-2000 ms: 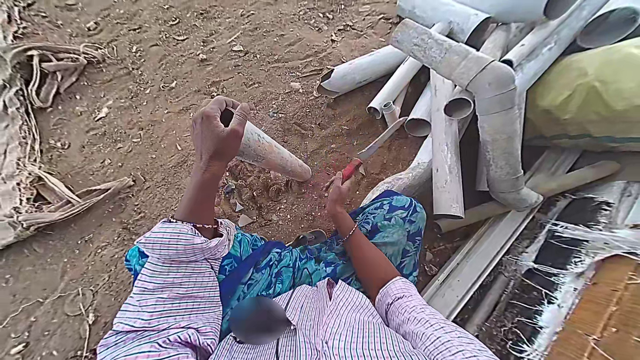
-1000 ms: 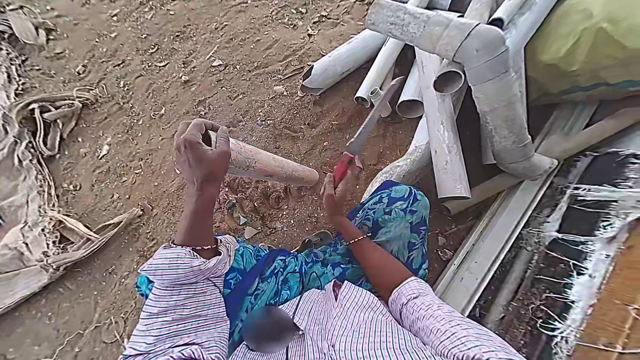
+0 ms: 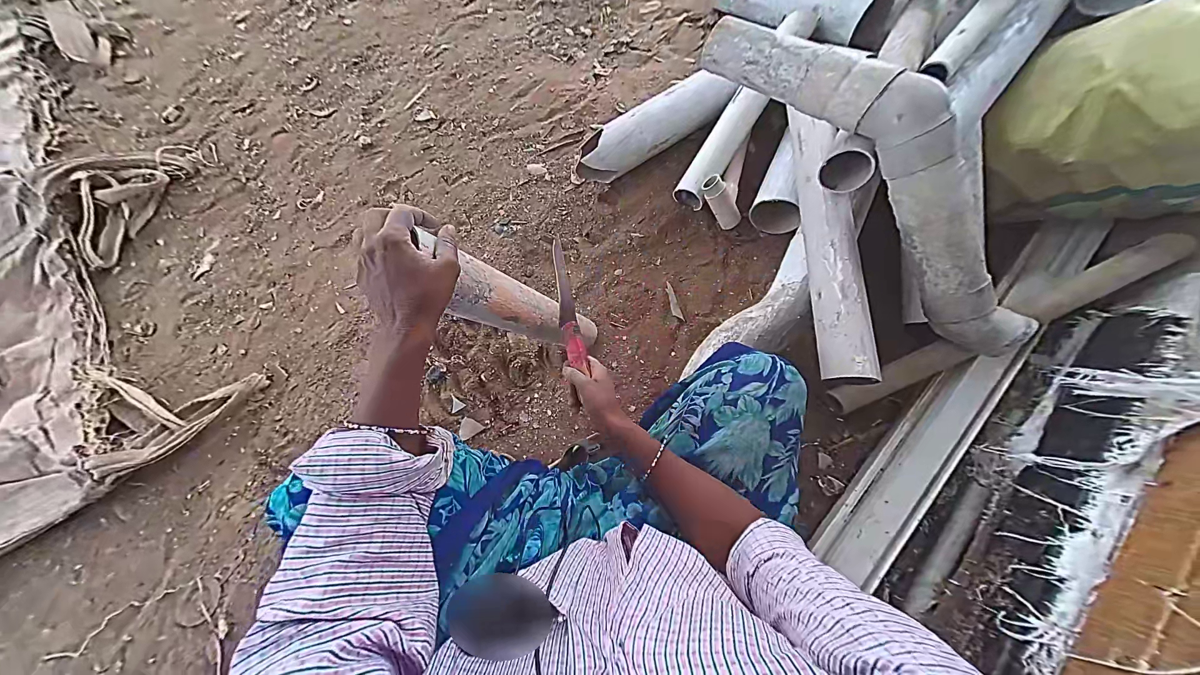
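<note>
My left hand (image 3: 408, 267) grips the upper end of a short, stained plastic pipe (image 3: 511, 302), with the thumb over its open rim. The pipe slants down to the right over the dirt. In my right hand (image 3: 595, 392) is a knife with a red handle (image 3: 576, 347), its long blade (image 3: 563, 281) pointing up and lying across or just above the pipe near the lower end. Whether the blade touches the pipe, I cannot tell. Small shards (image 3: 471, 428) lie on the soil below the pipe.
Several grey pipes are heaped at the upper right, among them one with elbow joints (image 3: 928, 159). A yellow-green sack (image 3: 1102, 112) lies beyond them. Long pale channels (image 3: 947, 450) run at the right. Crumpled cloth (image 3: 56, 375) lies at the left.
The knife blade has swung from pointing up and right, beside the pipe's lower end, to nearly upright at the pipe. The left hand keeps its hold on the pipe.
</note>
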